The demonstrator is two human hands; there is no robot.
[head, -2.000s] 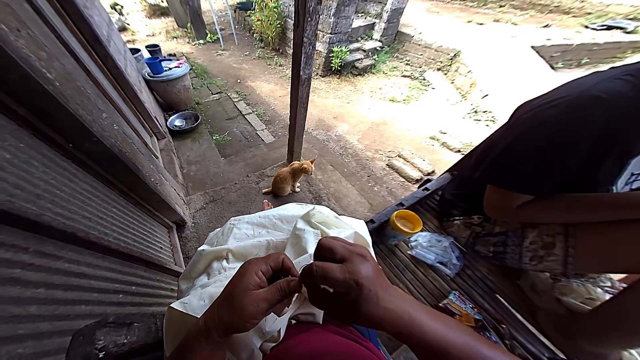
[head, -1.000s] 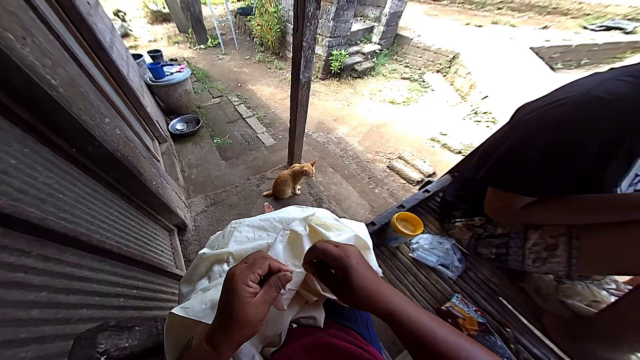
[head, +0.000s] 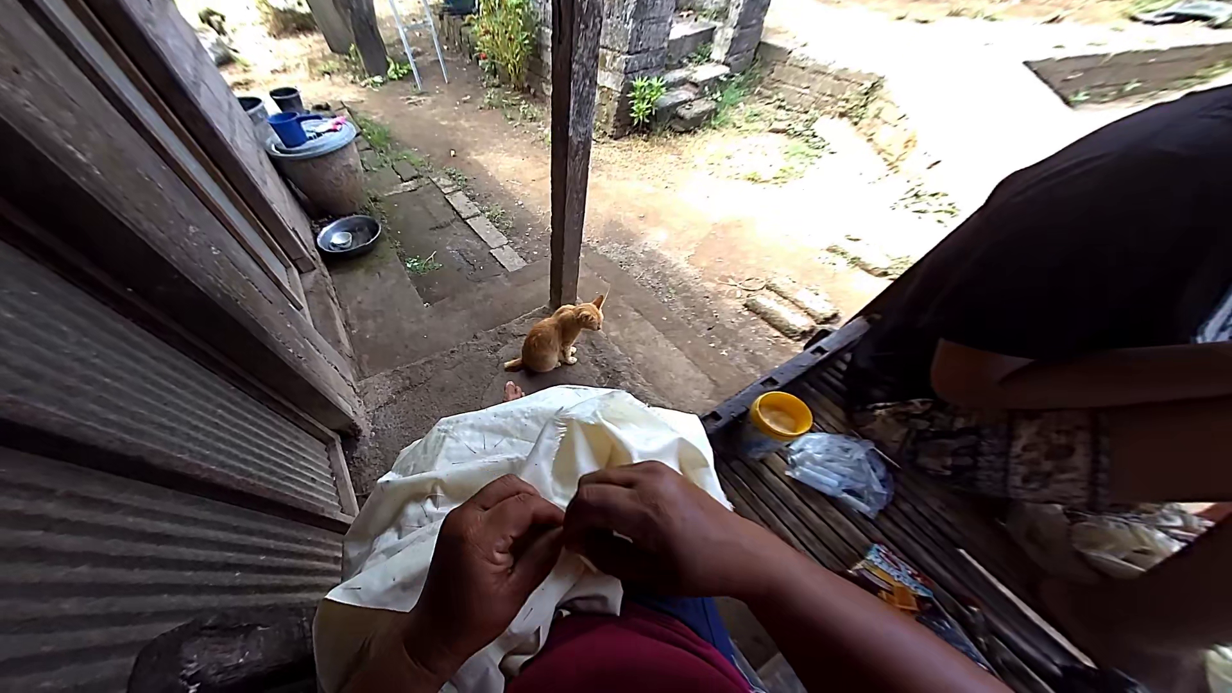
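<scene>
A cream-white cloth [head: 462, 452] lies gathered over my lap, with short dark thread-like marks on its surface. My left hand [head: 496, 563] is closed on a pinched fold of it, thumb against forefinger. Touching it at the fingertips is my right hand [head: 645, 529], bent at the wrist, its fingers curled down at the same fold. Whatever lies between the fingertips is too small and hidden to make out. Beneath the cloth show a dark red garment [head: 626, 654] and some blue fabric.
An orange cat [head: 553, 339] sits by a wooden post [head: 571, 154]. On the slatted bench [head: 770, 500] at right are a yellow-rimmed tub [head: 780, 419] and a clear plastic bag [head: 842, 472]. A person in a dark shirt [head: 1068, 231] sits there. Corrugated wall [head: 164, 385] stands left.
My hands were together two seconds ago, stood slightly apart one second ago, and now meet again at the fingertips. The cat stays seated by the post.
</scene>
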